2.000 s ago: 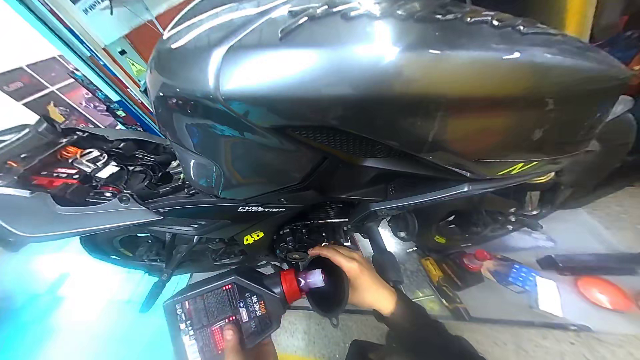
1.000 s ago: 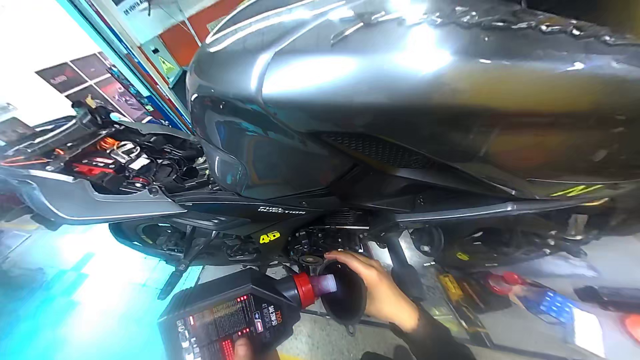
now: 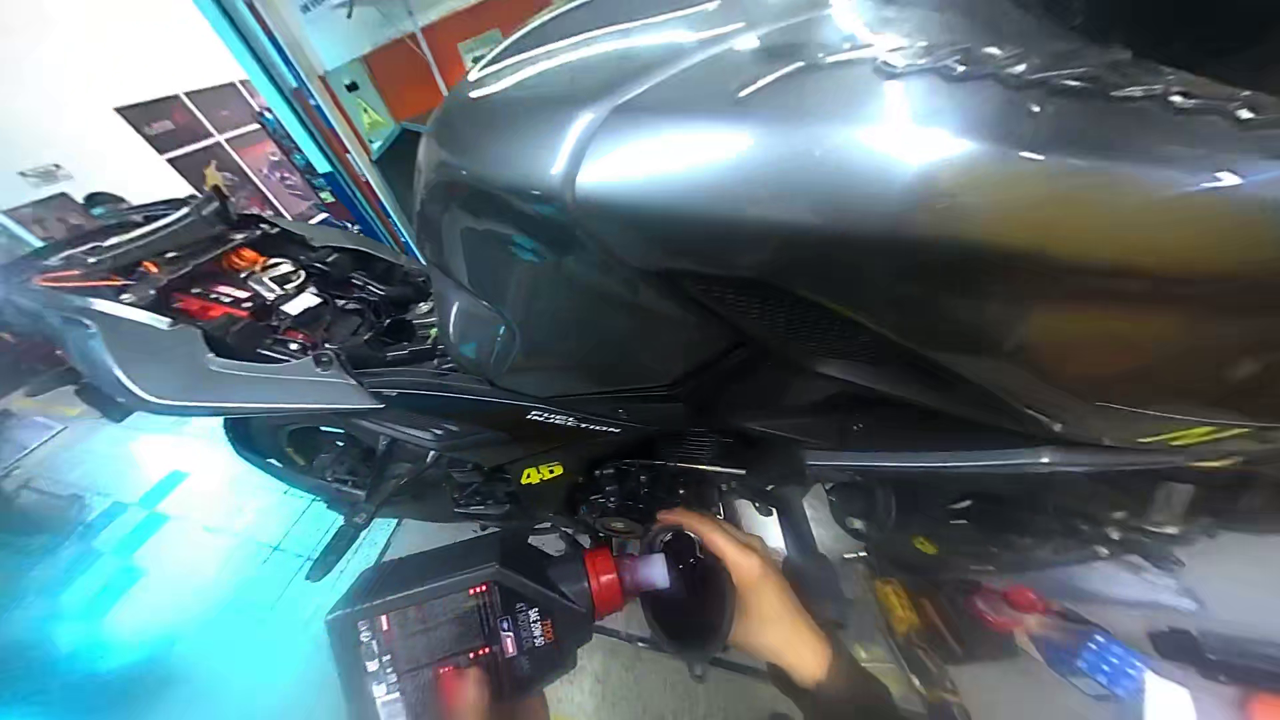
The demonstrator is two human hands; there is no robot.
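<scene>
A dark bottle of 4T motor oil [image 3: 440,630] lies tilted almost on its side, its red collar and pale spout pointing right. My left hand [image 3: 490,695] grips it from below at the bottom edge. The spout reaches into the mouth of a black funnel [image 3: 690,600], which my right hand [image 3: 765,605] holds around its far side. Whether oil is flowing cannot be made out. Both stand close beside the engine [image 3: 640,490] of a dark grey motorcycle, whose fuel tank [image 3: 640,250] fills the upper view. The funnel's lower end is hidden.
At the left, the motorcycle's tail section [image 3: 230,370] shows its battery and wiring exposed. Below it are the rear wheel [image 3: 320,455] and a tiled floor [image 3: 140,560]. Tools, a yellow-handled one [image 3: 897,607] among them, and a blue object [image 3: 1110,665] lie at the lower right.
The bottle has stayed tilted with its spout at the funnel, and both hands keep their holds. The view has shifted somewhat to the left.
</scene>
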